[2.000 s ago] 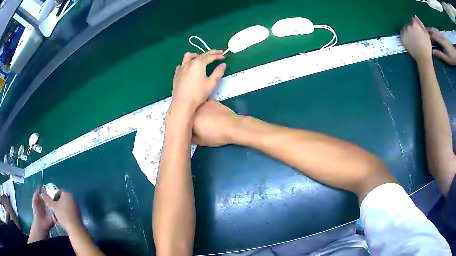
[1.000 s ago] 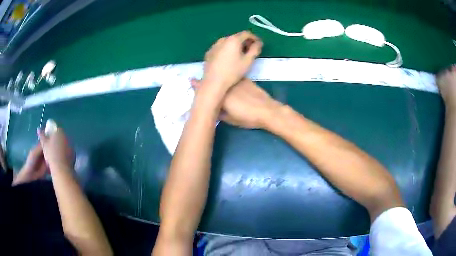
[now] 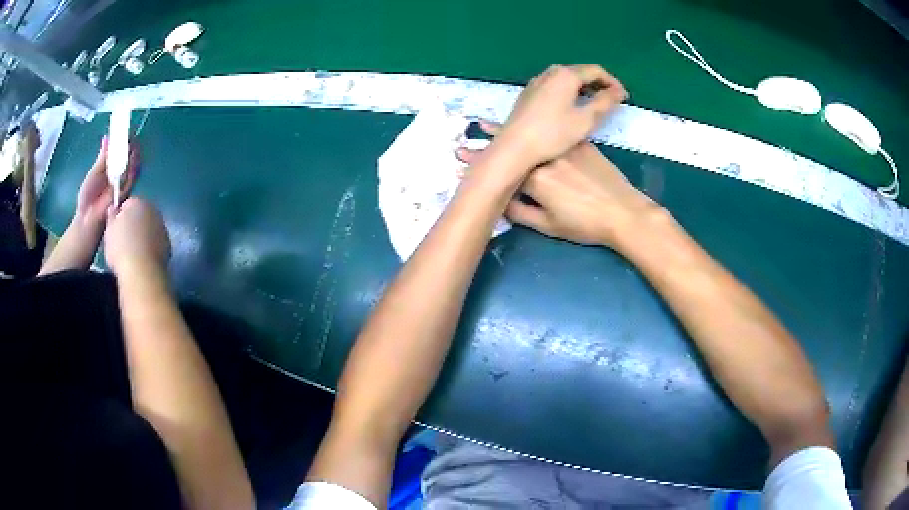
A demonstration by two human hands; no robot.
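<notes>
My left hand is over the white divider strip, its fingers loosely curled with a gap to the thumb; nothing shows in it. My right hand crosses beneath my left wrist, palm down. Its fingertips come out on the left side of that wrist, by a small white and dark patch I cannot make out; its grip is hidden. A white cloth lies flat on the near bench, partly under my left forearm and right hand. Two closed white devices with cord loops lie end to end on the green belt.
At the left, another person's hands hold a long white piece upright. Open devices and more white parts lie on the belt at the upper left. The divider strip curves across the view. Another person's arm shows at the lower right edge.
The view has swung, so the bench scene sits further right. My left hand has gone from spread fingers by a device to loosely curled, and the two devices are now further from it.
</notes>
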